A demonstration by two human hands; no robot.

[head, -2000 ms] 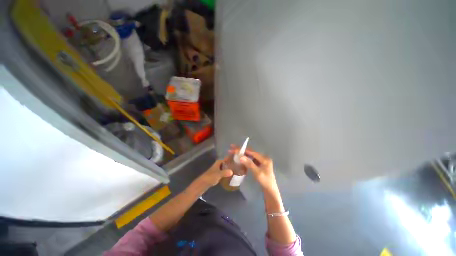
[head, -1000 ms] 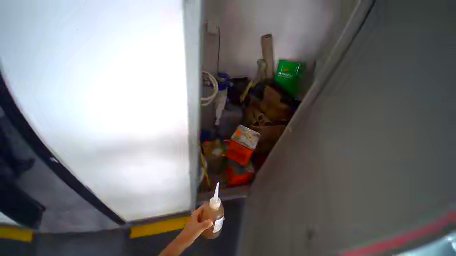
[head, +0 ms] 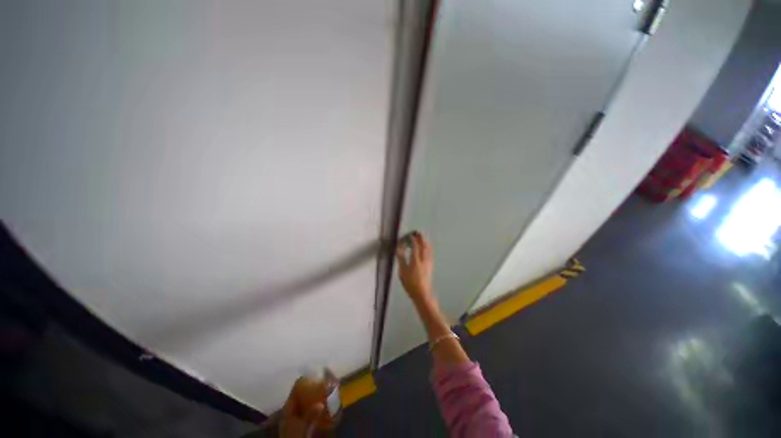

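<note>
My right hand (head: pixel 414 265) is at the near edge of a plain grey-white door (head: pixel 505 128), its fingers closed around a small dark handle or knob (head: pixel 409 237). My left hand (head: pixel 301 407) is low in the picture, cut off by the bottom edge and blurred. It holds the squeeze bottle (head: pixel 332 397), which has a white label and is partly hidden by my fingers. The bottle's nozzle cannot be made out clearly. The door lies almost flush with its frame, so the storage space is hidden.
A wide white panel (head: pixel 214 171) stands left of the door. Hinges (head: pixel 588 133) run along the door's right side. Yellow strips (head: pixel 517 304) mark the wall's foot. Grey floor (head: pixel 599 342) runs to the right, with red objects (head: pixel 681 167) farther back.
The door has swung from open to about closed, hiding the stored tins. My right hand has come back into view at its edge. My left hand still holds the bottle, now lower and farther left.
</note>
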